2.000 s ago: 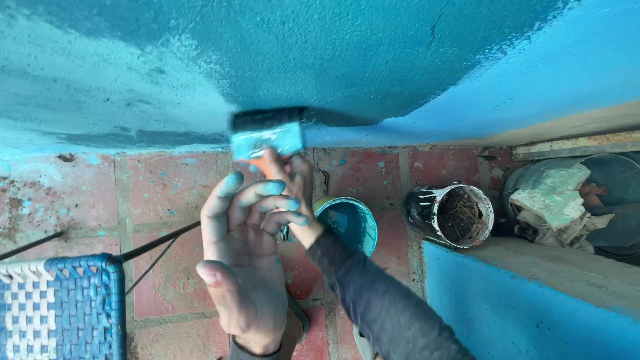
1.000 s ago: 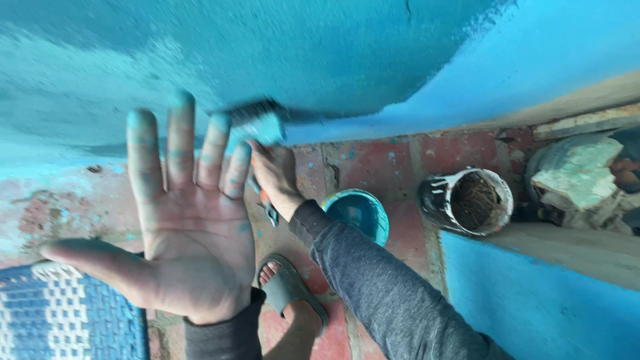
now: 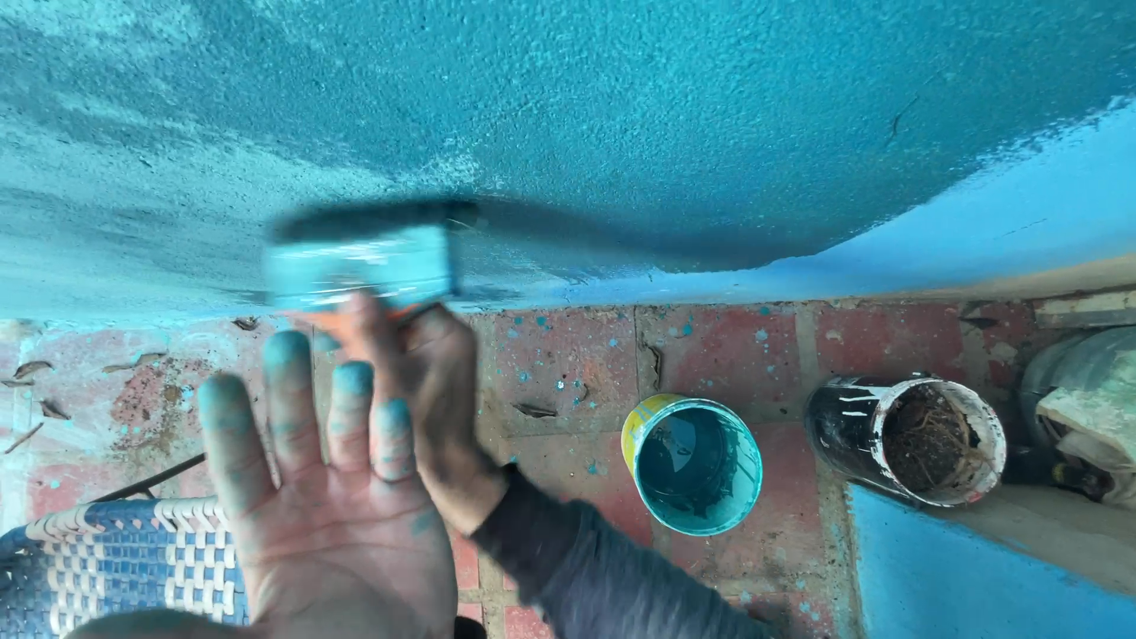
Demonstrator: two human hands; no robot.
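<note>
My right hand (image 3: 430,390) grips the orange handle of a wide paintbrush (image 3: 359,257), blurred by motion, its dark bristles against the lower part of the wall (image 3: 621,133). Teal paint covers much of that wall, beside a lighter blue stretch at the right. My left hand (image 3: 337,506) is held palm up with its fingers apart, holding nothing, and its fingertips are stained teal. It is nearer the camera and overlaps the view of the right hand. A yellow paint can (image 3: 692,466) with teal paint inside stands on the floor, right of both hands.
A black, paint-streaked pot (image 3: 905,439) of soil and roots stands right of the can. Beyond it are a grey container (image 3: 1061,364) and a blue-painted ledge (image 3: 967,568). A blue and white woven seat (image 3: 133,559) is at lower left. Red floor tiles (image 3: 568,355) carry paint spots and dry leaves.
The right hand keeps hold of the brush, which now appears further left along the wall's base. The left hand's fingers, curled two seconds ago, are spread. The view has shifted closer to the wall.
</note>
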